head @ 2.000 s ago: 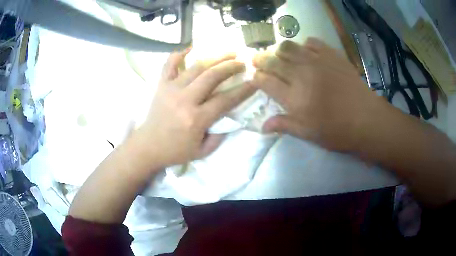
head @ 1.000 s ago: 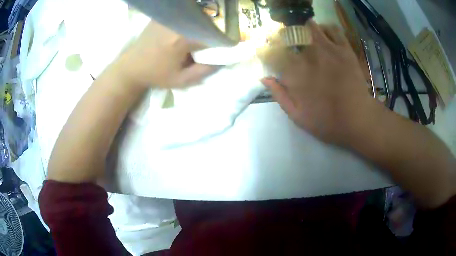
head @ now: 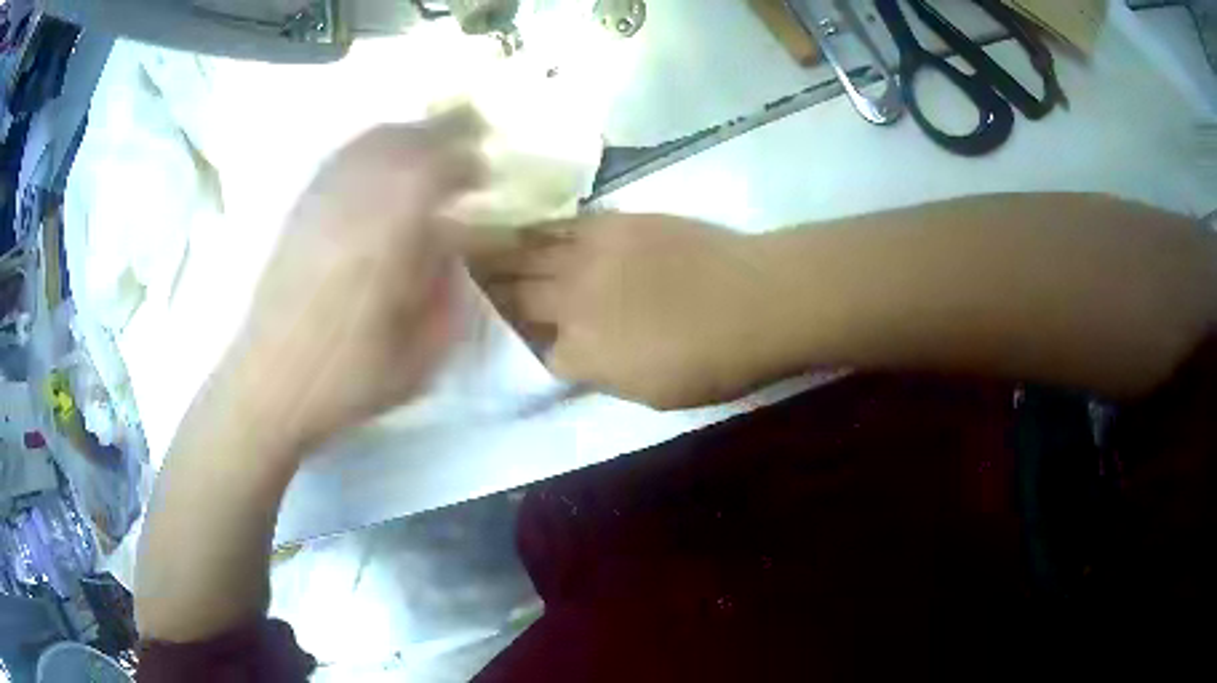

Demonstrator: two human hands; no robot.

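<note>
White fabric (head: 200, 174) lies bright and overexposed over the left of the table and under my hands. A cream or yellowish piece (head: 527, 167), fabric or card, I cannot tell which, stands out between my hands. My left hand (head: 367, 267) is blurred at the left side of this piece, and its grip cannot be made out. My right hand (head: 634, 300) has its fingers curled on the piece's lower edge and the white cloth. The sewing machine's parts (head: 483, 16) show at the top edge in strong glare.
Black-handled shears (head: 954, 100) lie at the upper right, beside slim silver snips (head: 854, 67), a brown wooden strip (head: 787, 27) and a tan card (head: 1068, 16). A metal strip crosses the table right of the cream piece. Clutter stands at the far left.
The view has shifted, so the machine sits higher and further left. My hands have come away from the needle area towards me. The cream piece now shows between them.
</note>
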